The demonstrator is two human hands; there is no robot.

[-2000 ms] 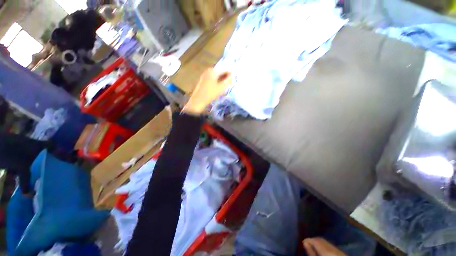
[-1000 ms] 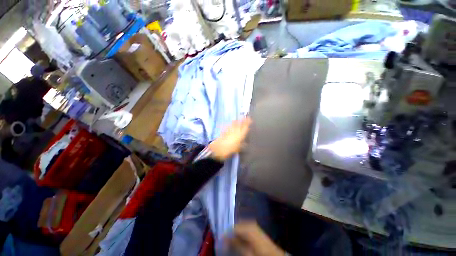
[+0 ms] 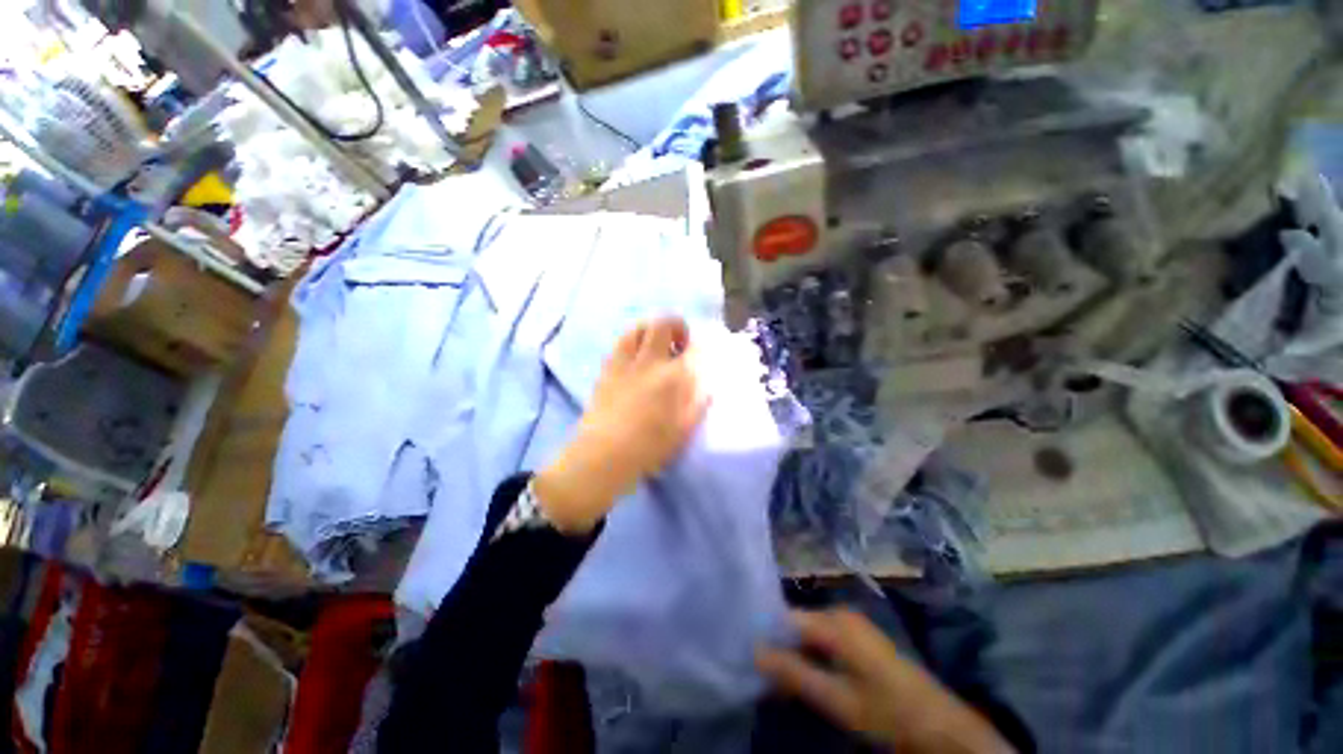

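Observation:
A light blue garment lies spread over the table left of the needle area and hangs over the front edge toward my lap. My left hand is on the cloth near the needle area, its fingers bent around a bit of it. My right hand is lower right, blurred, with its fingers at the hanging cloth edge; its grip is unclear. The off-white overlock machine with a red-orange badge stands behind. The presser foot area is partly hidden by cloth and glare.
A control panel is above the machine. A tape roll and scissors with red and orange handles lie at right. Thread waste hangs by the table edge. Cardboard boxes are at left. Grey-blue cloth is lower right.
The view has turned right toward the machine. The garment has been brought over the table to the needle area, with my left hand on it. My right hand has risen to the cloth's edge.

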